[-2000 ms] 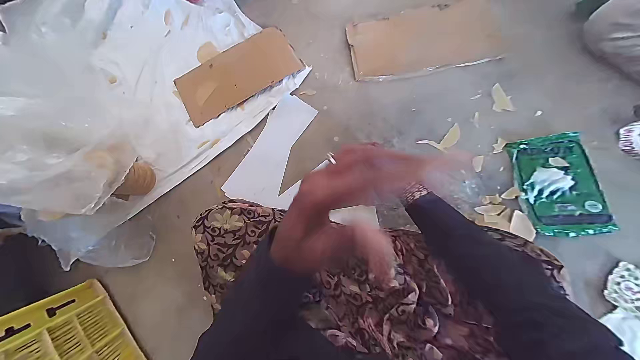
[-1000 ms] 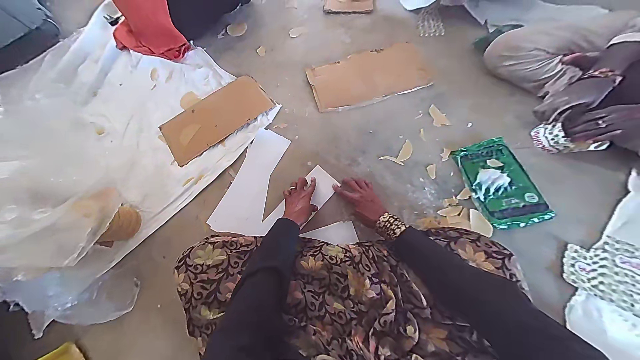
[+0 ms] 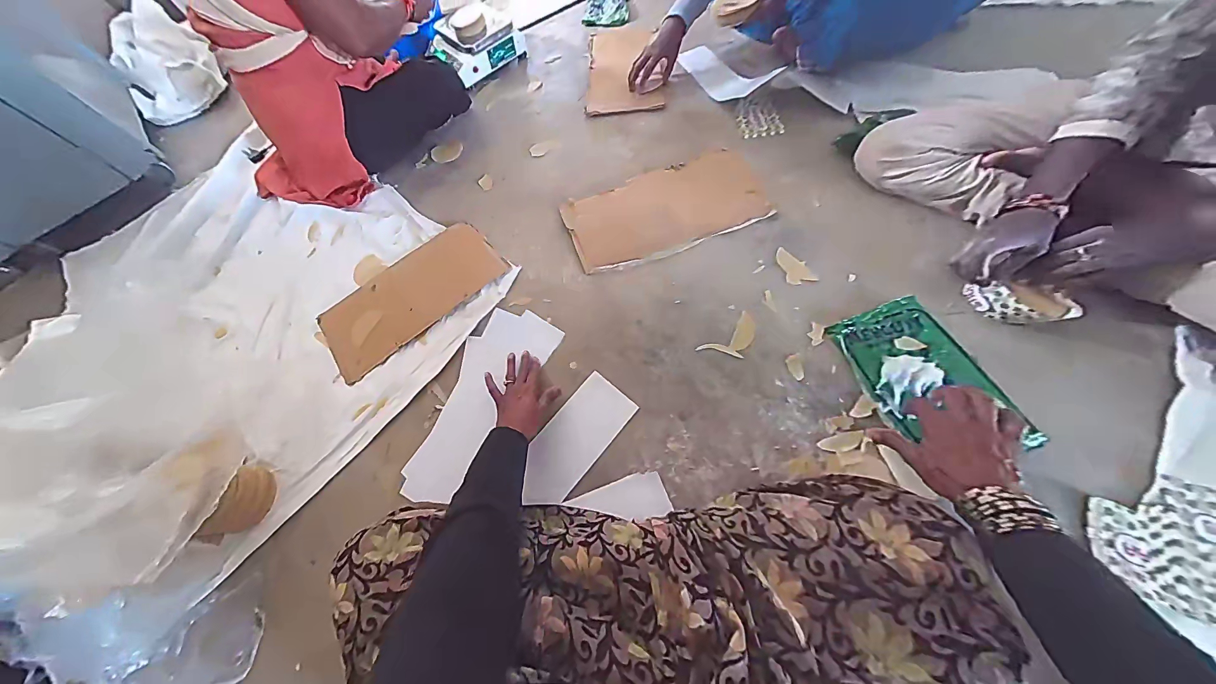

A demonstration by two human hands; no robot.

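Note:
My left hand [image 3: 522, 394] lies with fingers spread on white paper sheets [image 3: 456, 432] on the floor in front of me. Beside them, more white strips [image 3: 591, 423] fan out toward my patterned skirt [image 3: 722, 589]. My right hand [image 3: 959, 439], with bangles at the wrist, rests over the lower part of a green plastic packet [image 3: 888, 332]. A white patch of paste or film shows on the packet near my fingertips; whether they touch it I cannot tell. Broken pale disc pieces [image 3: 841, 442] lie left of that hand.
Cardboard pieces [image 3: 665, 211] [image 3: 413, 302] lie ahead and on a white sheet [image 3: 285, 285] at left. A stack of thin round discs [image 3: 245, 499] sits in clear plastic. Several people sit around; one works at right near a patterned wrapper [image 3: 1016, 302]. A scale [image 3: 480, 52] stands far off.
My hands were together at the white strips a second ago. Now they are apart: the left is on the sheets to the left, the right over the green packet. The view takes in more ahead.

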